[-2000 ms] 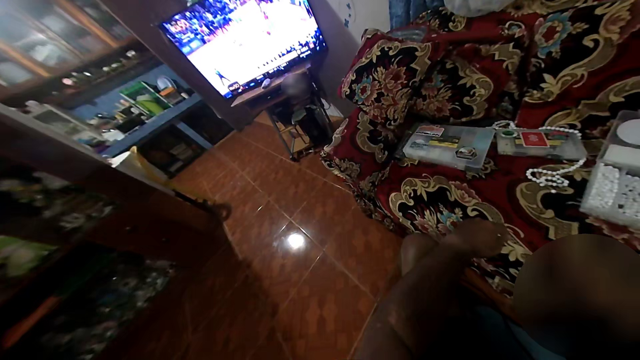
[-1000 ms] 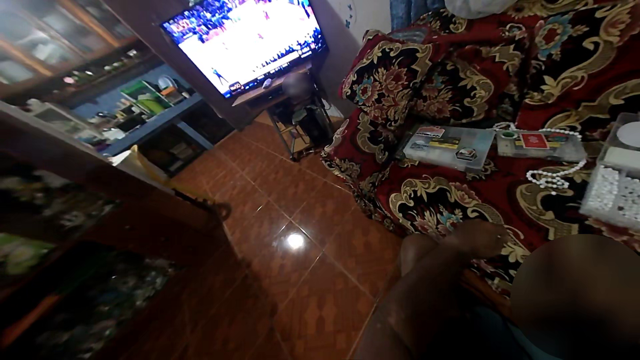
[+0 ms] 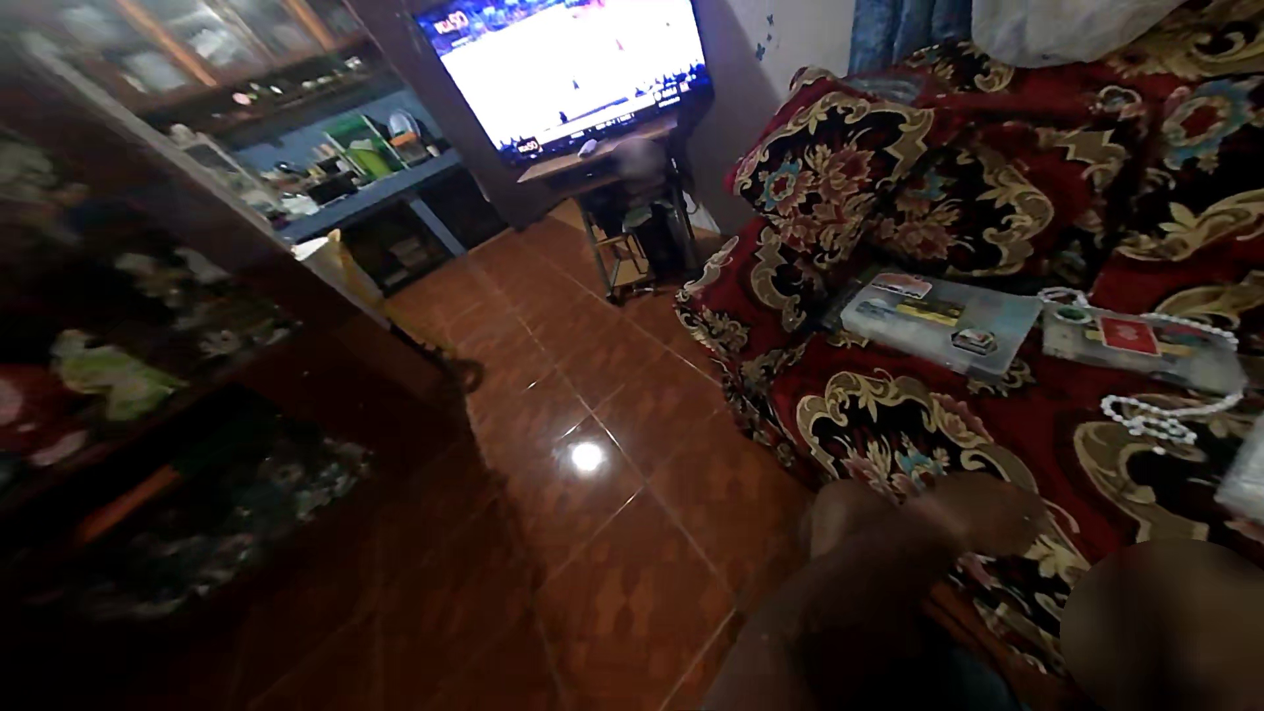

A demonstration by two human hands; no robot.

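My left hand (image 3: pixel 987 513) is dark and blurred at the lower right, over the patterned sofa cover (image 3: pixel 889 425), with its forearm running down to the bottom edge. Its fingers cannot be made out, nor whether anything is in them. My right hand is not in view; a rounded, dark shape, seemingly a knee, fills the lower right corner. Beyond the left hand, a translucent plastic case (image 3: pixel 889 321) with stickers lies on the sofa. Beside it is a second clear case (image 3: pixel 1200 367) with a red card (image 3: pixel 1129 336) on it. A white bead strand (image 3: pixel 1145 407) loops around that case.
A lit television (image 3: pixel 573 69) stands behind a small stand (image 3: pixel 622 262) at the back. On the left are a dark shelf unit (image 3: pixel 395 365) and a blue counter (image 3: pixel 370 202) with kitchen items. Brown floor tiles (image 3: pixel 632 553) lie between the shelves and the sofa.
The view has shifted a little to the left, so the container of white beads at the right edge is now mostly out of frame. The television picture has changed.
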